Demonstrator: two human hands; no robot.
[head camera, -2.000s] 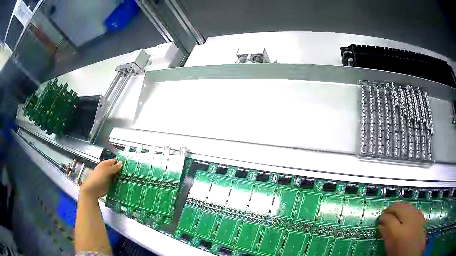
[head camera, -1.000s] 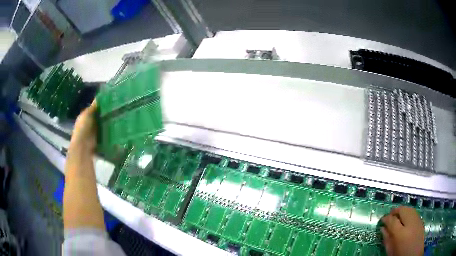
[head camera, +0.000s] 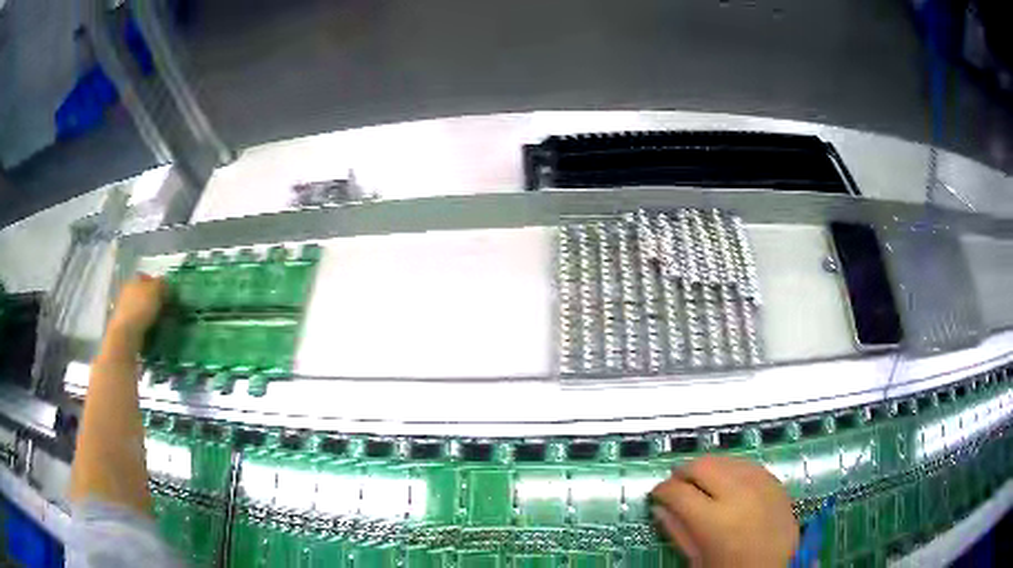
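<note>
My left hand (head camera: 140, 307) grips the left edge of a loose green PCB panel (head camera: 239, 314), which is over the white ledge at the left. Whether the panel lies flat on the ledge or just above it is hard to tell. My right hand (head camera: 724, 511) is over the row of green PCB panels (head camera: 481, 496) on the rails, its fingers curled together; whether they pinch a part cannot be seen. A blue band shows at the right wrist. The component tray (head camera: 658, 294), with rows of silver parts, lies on the ledge beyond the boards.
A dark smartphone (head camera: 865, 284) and a clear empty tray (head camera: 933, 280) lie right of the component tray. A long black slotted rack (head camera: 689, 162) and a small silver bracket (head camera: 327, 191) are on the outer white surface. The pale rail (head camera: 478, 418) runs between ledge and boards.
My left hand lifted the loose panel from the left of the row and carried it over to the ledge. The view has turned right, bringing the phone into sight. My right hand stays over the boards.
</note>
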